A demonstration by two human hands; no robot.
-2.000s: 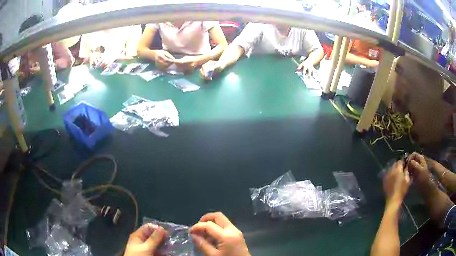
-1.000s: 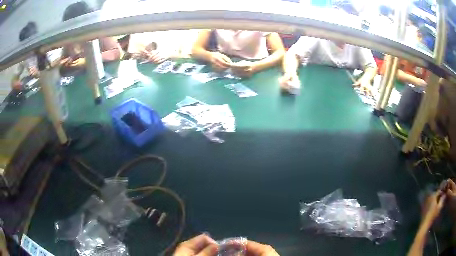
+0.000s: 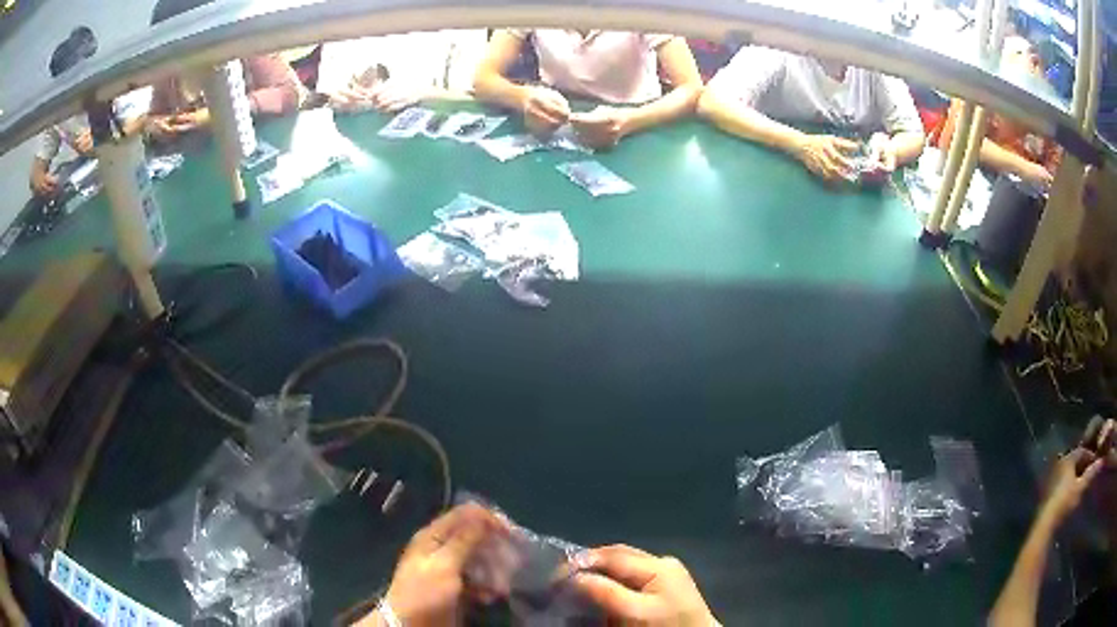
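Observation:
A clear zip-lock bag (image 3: 533, 563) is held between my two hands at the bottom centre. Its upper edge shows, with something dark behind or in it that I cannot make out. My left hand (image 3: 447, 561) grips its left side and is slightly blurred. My right hand (image 3: 643, 588) pinches its right side. A loose heap of clear bags (image 3: 239, 545) lies to the left of my hands. A flatter pile of shiny bags (image 3: 845, 496) lies to the right.
A grey-brown power cord (image 3: 404, 423) loops beside the left heap, with metal prongs near it. A blue bin (image 3: 333, 260) with dark pieces and more bags (image 3: 508, 245) stand farther back. A power strip (image 3: 104, 594) is at lower left. Another person's hand (image 3: 1078, 472) is at right.
The view has swung left since the first frame. My hands have shifted on the bag and show more than a second ago. Across the table, a person's outstretched arm has drawn back.

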